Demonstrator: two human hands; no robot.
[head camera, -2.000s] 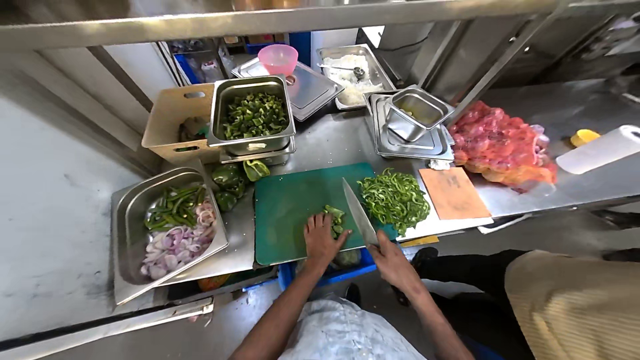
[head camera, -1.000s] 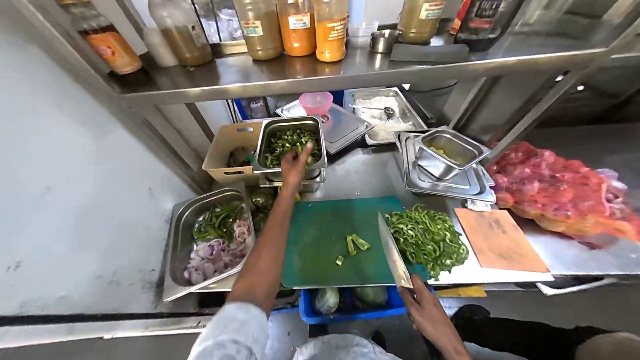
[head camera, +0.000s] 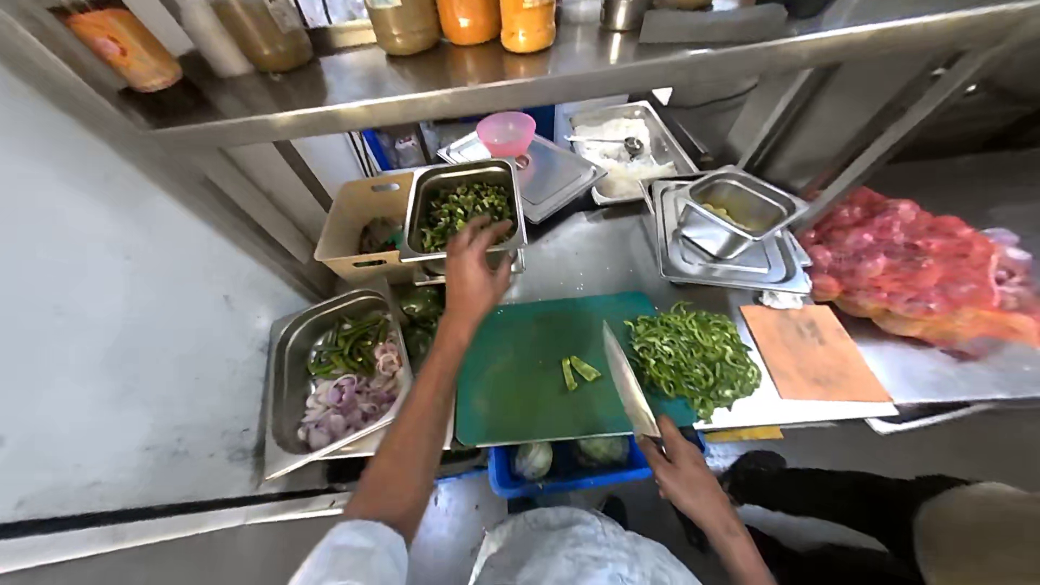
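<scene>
My left hand (head camera: 479, 264) is over the near right edge of a steel pan of chopped green pepper (head camera: 465, 213), fingers apart, with nothing seen in it. My right hand (head camera: 681, 467) grips the handle of a kitchen knife (head camera: 630, 386), whose blade lies along the right part of the green cutting board (head camera: 520, 357). Two pieces of green pepper (head camera: 578, 371) lie on the board, left of the blade. A heap of sliced green pepper (head camera: 691, 355) sits right of the knife, partly on the board.
At left stands a steel pan (head camera: 280, 390) with sliced onion and green chillies. A steel shelf (head camera: 487, 93) with jars crosses above. A red net bag of onions (head camera: 910, 260) lies right; a blue crate (head camera: 561, 487) is below the board. Another person's leg (head camera: 845, 504) is at lower right.
My left hand was at the pepper pieces on the board two seconds ago, then over the steel pan; it has since drawn slightly towards the pan's near edge. Fewer pieces lie left of the knife.
</scene>
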